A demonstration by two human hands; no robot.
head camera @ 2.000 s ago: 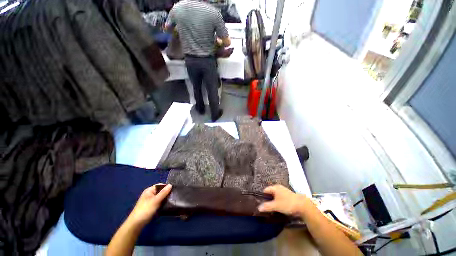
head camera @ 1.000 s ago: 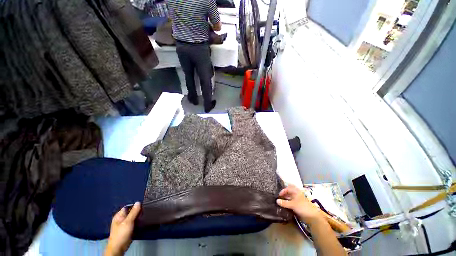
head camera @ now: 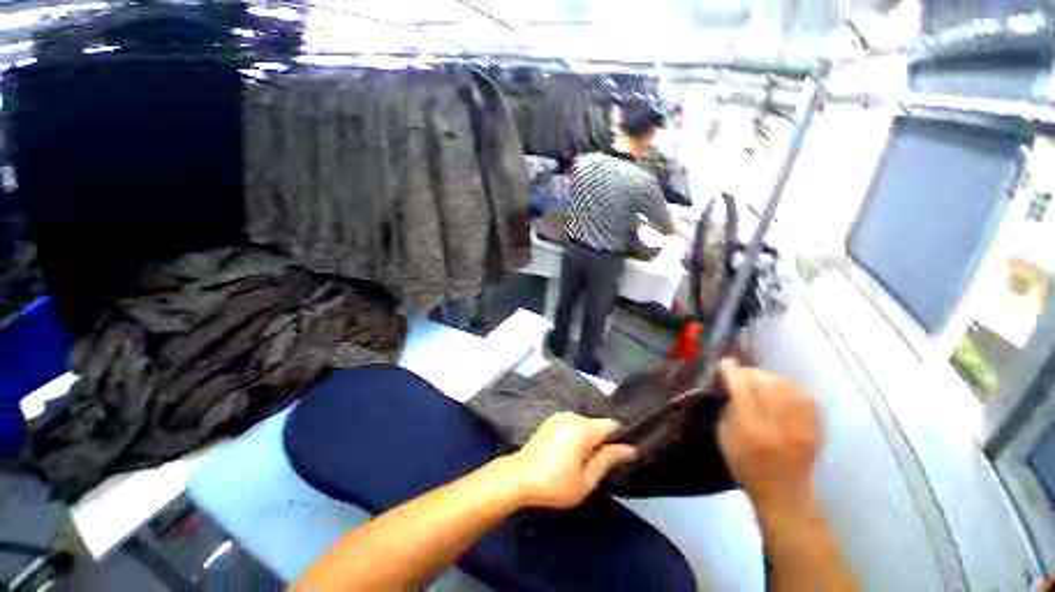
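Observation:
The tweed jacket is partly lifted off the right part of the navy pressing pad. Its grey-brown cloth lies behind the pad, and its dark brown side is raised between my hands. My left hand grips the jacket's edge above the pad. My right hand, slightly blurred, holds the same edge higher up and further right. The part of the jacket behind my hands is hidden.
A crumpled heap of jackets lies left of the pad. Hung jackets fill a rail behind it. A white block lies behind the pad. A person in a striped top stands at another table. A grey pole and fan stand at the right.
The view has tilted up and turned left. The jacket's dark edge, earlier flat along the pad between my hands, is now lifted and slanted. My hands are closer together, the right one raised.

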